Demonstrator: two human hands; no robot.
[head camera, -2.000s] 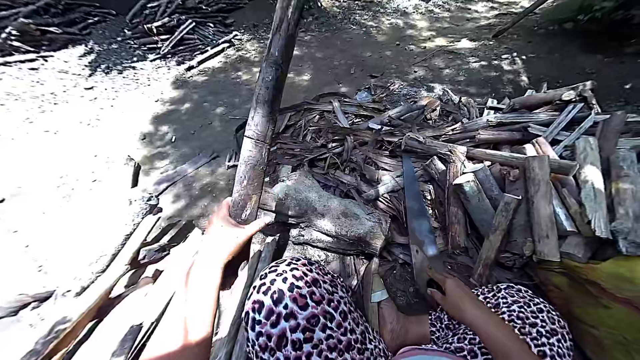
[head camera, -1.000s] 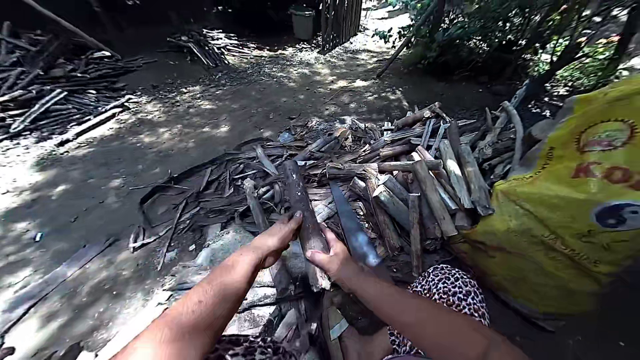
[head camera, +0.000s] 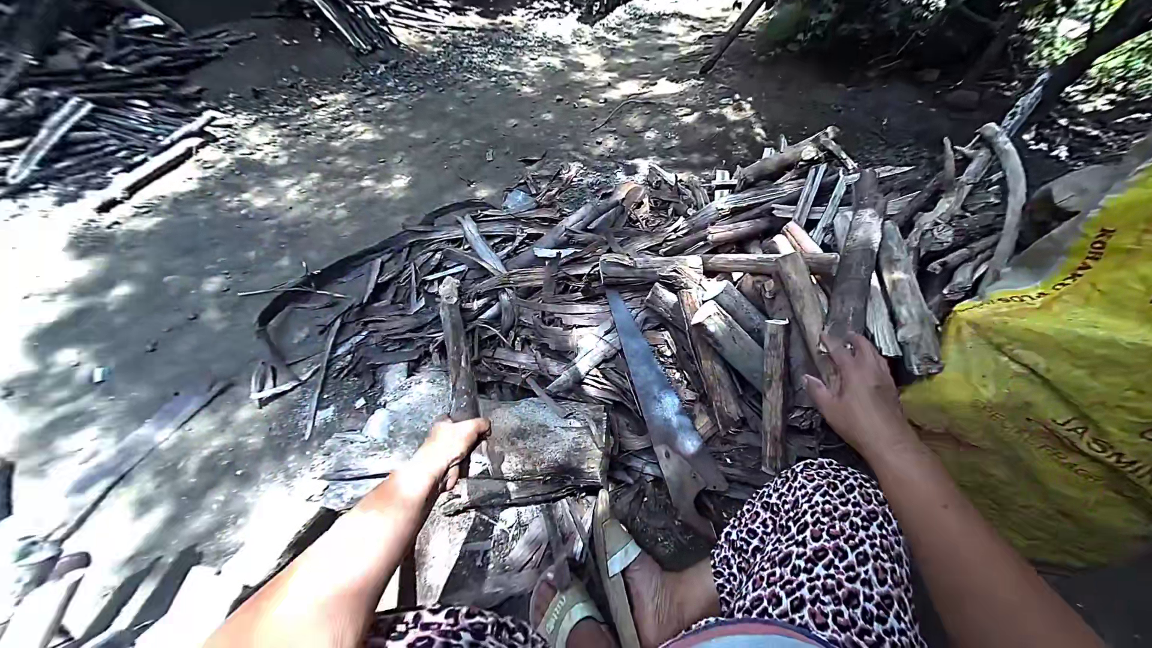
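My left hand (head camera: 457, 447) is closed around the lower part of a thin wooden stick (head camera: 457, 351), which stands up over a weathered wood block (head camera: 544, 441). On the right, my right hand (head camera: 855, 389) holds the lower end of a dark cut log (head camera: 857, 256) at the edge of the pile of cut wood. Between the hands a handsaw (head camera: 661, 396) lies on the bark scraps, its blade tip pointing away from me and its handle end close to my knee. No hand touches the saw.
Bark strips (head camera: 567, 328) and cut logs (head camera: 733, 342) are heaped in front of me. A yellow printed sack (head camera: 1035, 405) stands at the right. More sticks (head camera: 108, 117) lie at the far left. My sandalled foot (head camera: 571, 612) is near the block.
Both hands held a dark log together one second ago; now they are apart, the right over at the log pile, the left on a thinner stick. The saw, in my right hand two seconds ago, lies released.
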